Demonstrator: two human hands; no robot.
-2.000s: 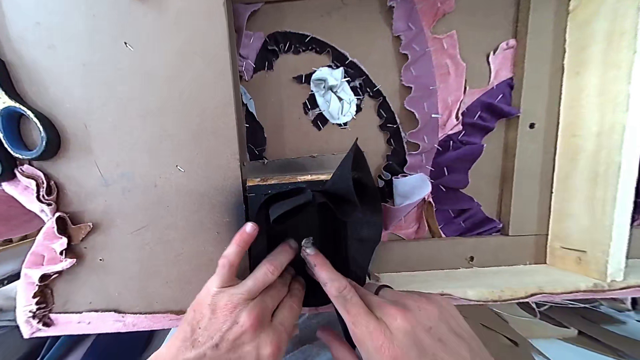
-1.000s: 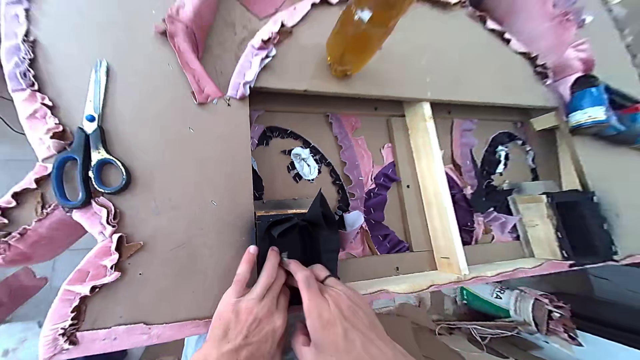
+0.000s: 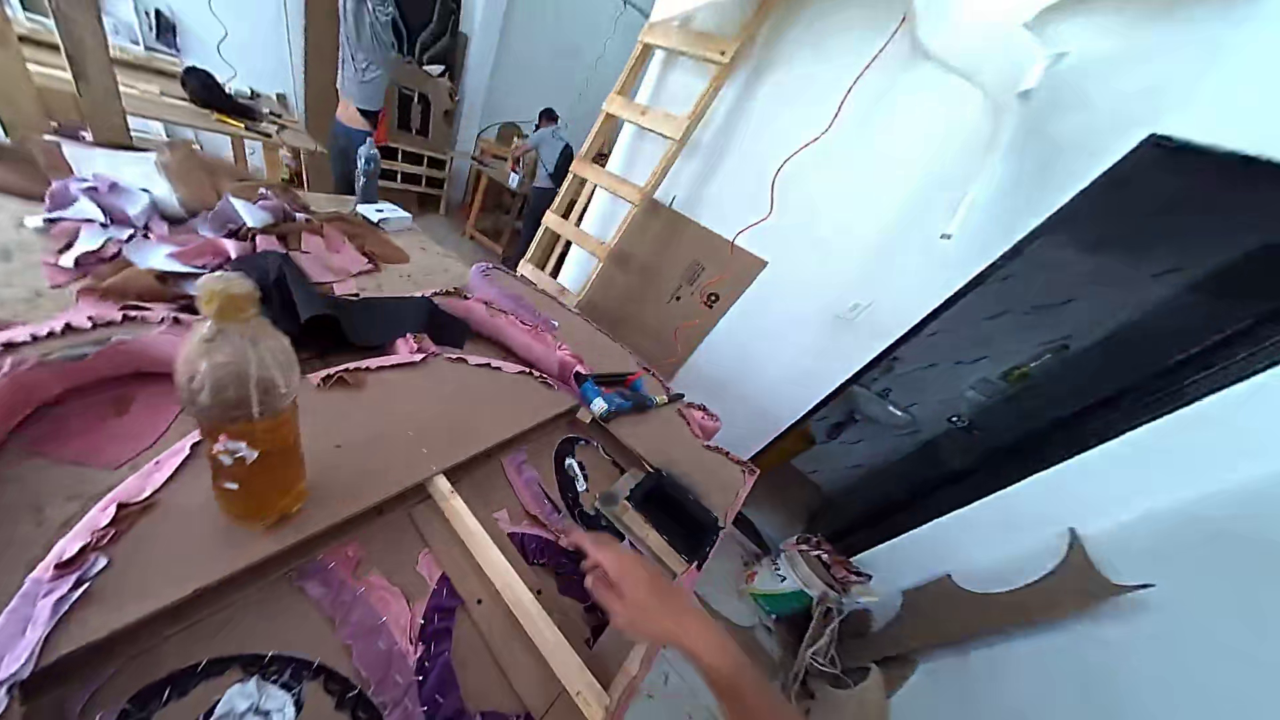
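My right hand (image 3: pixel 630 590) is over the near edge of the brown board frame (image 3: pixel 500 430), its fingers pointing toward purple fabric (image 3: pixel 552 565). It is blurred, and I cannot tell whether anything is between the fingers. My left hand is out of view. A black-lined box opening (image 3: pixel 675 515) lies just beyond my right hand. Farther off on the board rests a blue power tool (image 3: pixel 622 398). A plastic bottle of amber liquid (image 3: pixel 256 450) stands to the left. Stapled pink fabric (image 3: pixel 365 600) and a wooden crossbar (image 3: pixel 520 598) are in the recess.
Fabric scraps (image 3: pixel 200 235) and black cloth (image 3: pixel 340 310) cover the far part of the work surface. A wooden ladder (image 3: pixel 610 160) leans against the wall. Two people stand farther back, one at a small table (image 3: pixel 495 185). A bucket of scraps (image 3: pixel 790 580) is at the right.
The view has swung up and to the right. Both hands were together on black fabric; now my right hand is apart from it and farther right, and my left hand is out of view.
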